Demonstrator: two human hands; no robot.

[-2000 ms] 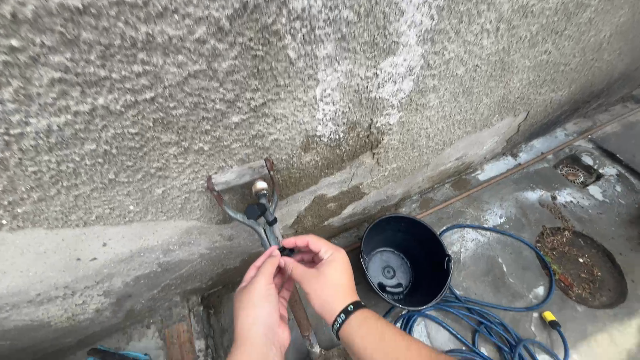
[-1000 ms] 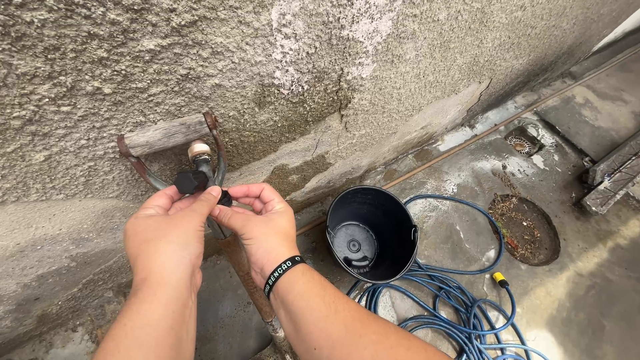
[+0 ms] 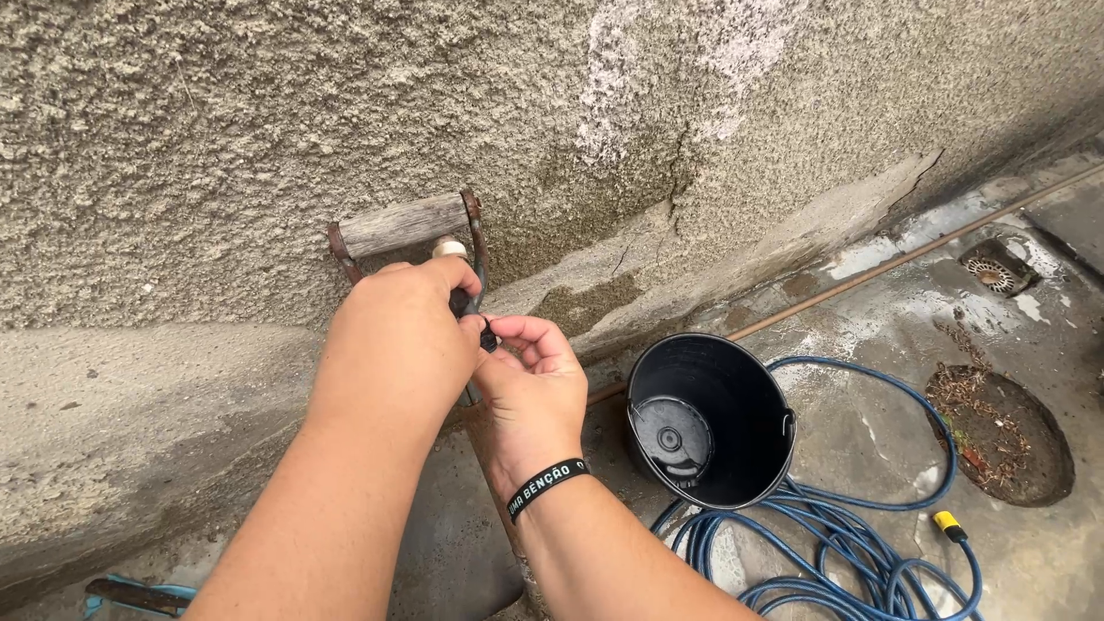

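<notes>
At the wall's foot a small black plastic fitting (image 3: 489, 336) sits below the white collar (image 3: 449, 248) of a tap. My left hand (image 3: 401, 332) reaches over the tap and grips its dark part, which the fingers largely cover. With thumb and forefinger my right hand (image 3: 536, 371) pinches the black fitting, close beside the left fingertips. Directly behind the hands leans a tool's D-handle with a worn wooden grip (image 3: 403, 224) and rusty metal arms; its shaft (image 3: 487, 448) runs down between my forearms.
Right of my right hand stands a black bucket (image 3: 750, 405) with a little water in it. A coiled blue hose (image 3: 828, 535) with a yellow-tipped connector (image 3: 949, 524) lies beside it. Farther right are a floor drain (image 3: 990, 274) and a round hole with debris (image 3: 1000, 440). A rough wall rises behind.
My left hand has moved up over the tap and now covers the dark part seen a second ago. My right hand stays at the black fitting. The view has shifted.
</notes>
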